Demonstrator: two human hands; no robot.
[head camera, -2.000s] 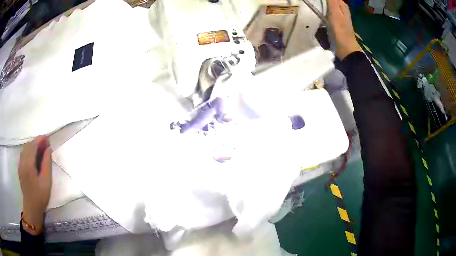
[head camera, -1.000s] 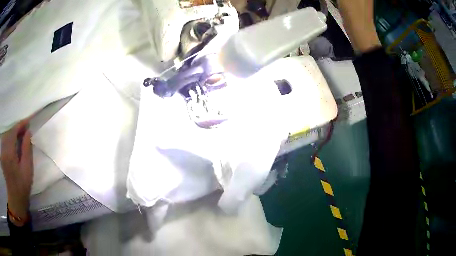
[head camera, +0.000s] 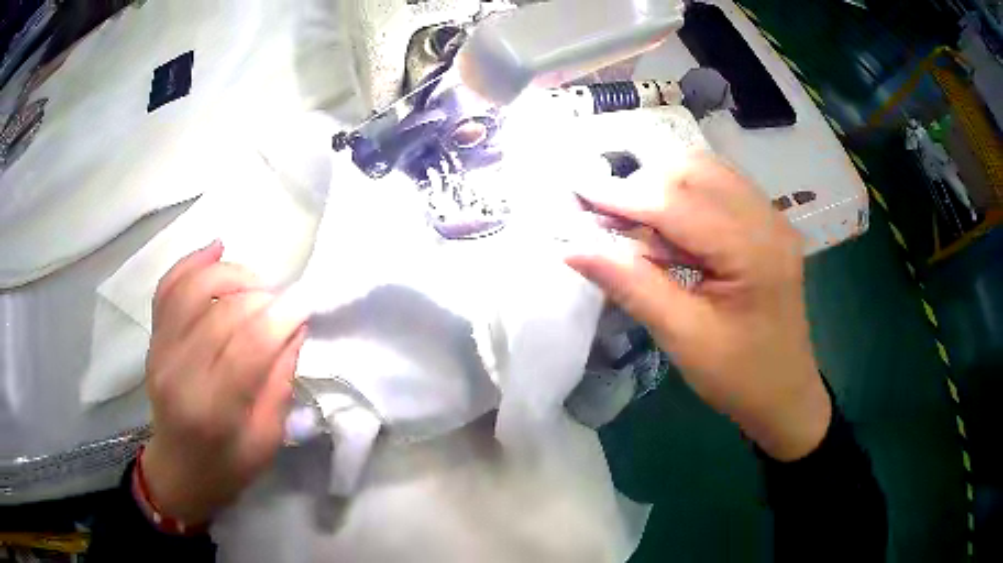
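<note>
The white garment piece (head camera: 396, 341) drapes from the needle area (head camera: 462, 198) over the front table edge, washed out by glare. My left hand (head camera: 220, 385) is at its left side, with the cloth edge between thumb and fingers. My right hand (head camera: 715, 297) is right of the needle area, palm side partly showing, thumb and index fingertips apart beside the cloth. A small metallic bit shows by its curled fingers, too unclear to name. The sewing machine (head camera: 385, 44) stands behind, with a pale rounded guard (head camera: 583, 39) over it.
A labelled white garment (head camera: 88, 165) with a black label (head camera: 171, 81) lies on the left of the table. A black phone (head camera: 739, 66) lies right of the machine. More white cloth (head camera: 473, 506) hangs at the lap. A yellow rack (head camera: 962, 154) stands on the green floor at far right.
My left hand has moved right from the left table edge onto the cloth. My right hand has come down from the upper right beside the needle area. The phone is uncovered.
</note>
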